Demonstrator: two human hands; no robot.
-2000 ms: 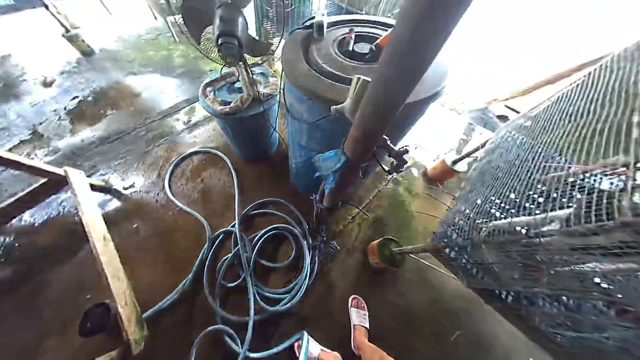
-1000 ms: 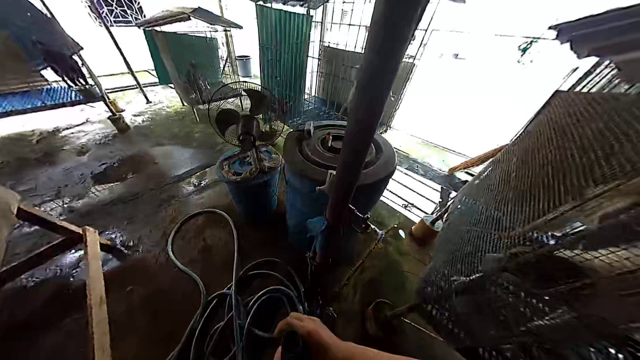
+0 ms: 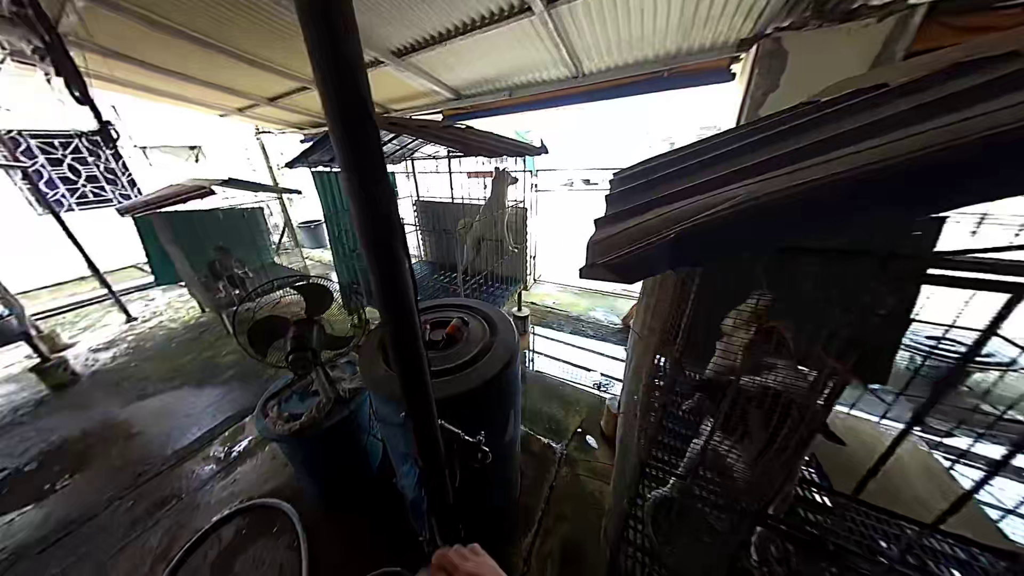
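Only the upper part of my right hand point(image 3: 466, 560) shows, at the bottom edge beside the foot of a dark metal post point(image 3: 376, 208); its fingers are cut off, so what it holds cannot be told. My left hand is out of view. Just above the hand stands a large blue plastic drum point(image 3: 488, 408) with a dark round lid. A small tap or valve point(image 3: 480, 450) projects near the post. Part of a hose point(image 3: 298, 524) loops on the wet floor at lower left. A black fan point(image 3: 302, 332) rises from a smaller blue drum point(image 3: 320, 448).
A roofed wire cage point(image 3: 468, 232) behind the drums holds a standing pale dog point(image 3: 490, 220). At right, another mesh cage point(image 3: 640, 416) holds an animal point(image 3: 740, 384) under a corrugated roof point(image 3: 784, 160). A green-sided shelter point(image 3: 216, 248) stands at back left, near a dark bucket point(image 3: 312, 234).
The view has tilted up strongly from the floor, and most of the coiled hose is out of frame. My right hand, absent at first, came in beside the coil and now shows at the bottom edge.
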